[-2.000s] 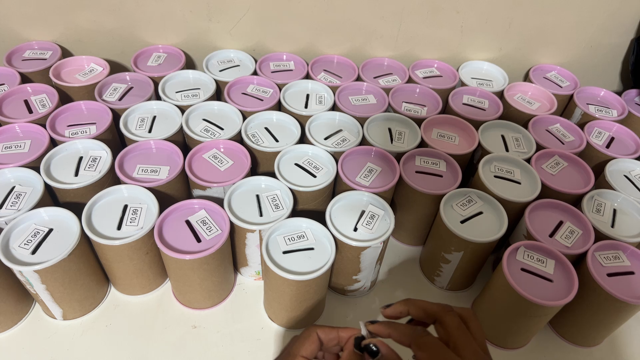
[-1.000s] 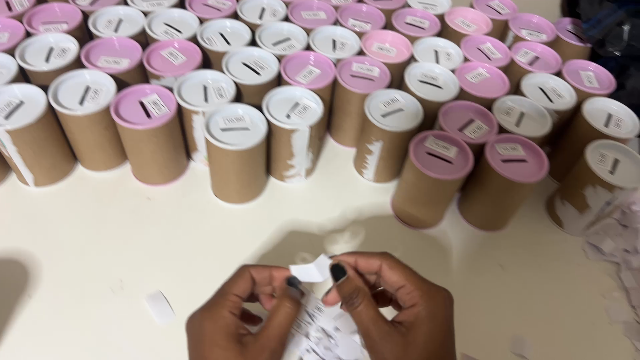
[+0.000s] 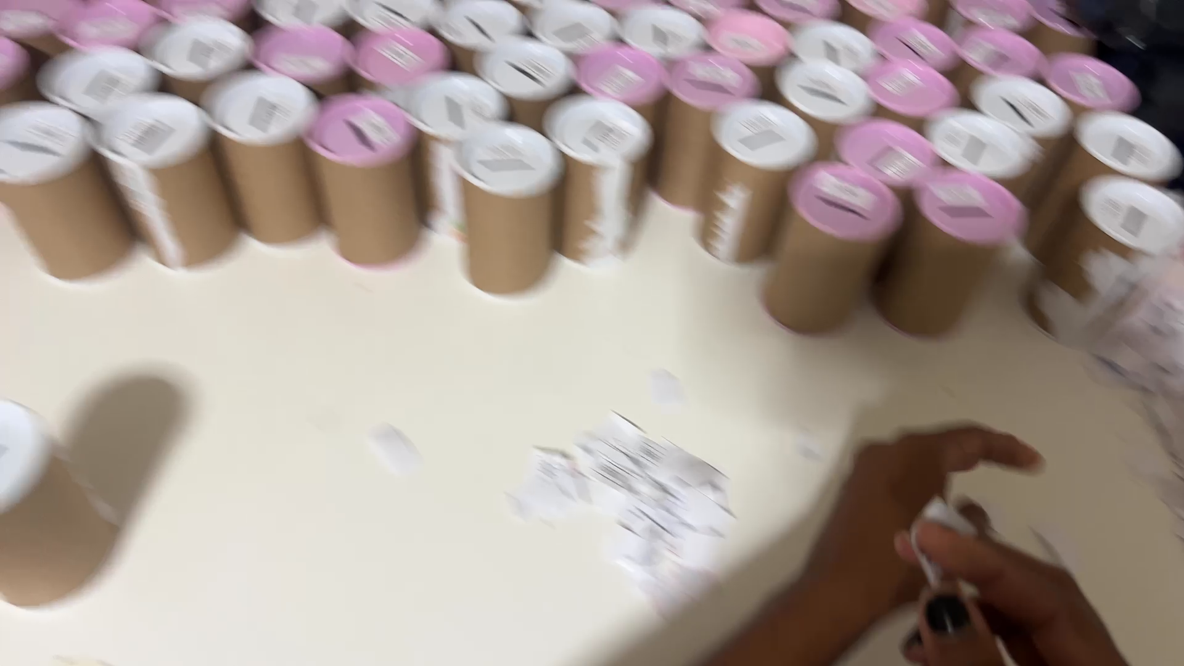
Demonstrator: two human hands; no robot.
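At the lower right, my right hand [image 3: 1008,592] pinches a small white paper piece [image 3: 942,518] between thumb and finger. My left hand [image 3: 897,509] is just behind and left of it, its index finger stretched to the right; its other fingers are partly hidden, and whether they touch the paper is unclear. A loose pile of small white paper labels [image 3: 661,509] lies on the table left of my hands. Beyond stand rows of cardboard tubes with slotted lids, some white, such as one white-lidded tube [image 3: 509,231], some pink, such as one pink-lidded tube [image 3: 819,277]. The lids bear printed stickers.
One white-lidded tube [image 3: 46,546] stands apart at the left edge. A single paper piece [image 3: 396,449] lies left of the pile. A heap of paper scraps [image 3: 1147,324] is at the right edge, beside the tubes. Dark material shows at the upper right corner.
Both hands have moved right, away from the label pile, which now shows uncovered. The left hand's index finger has stretched out. The paper stays between the fingers.
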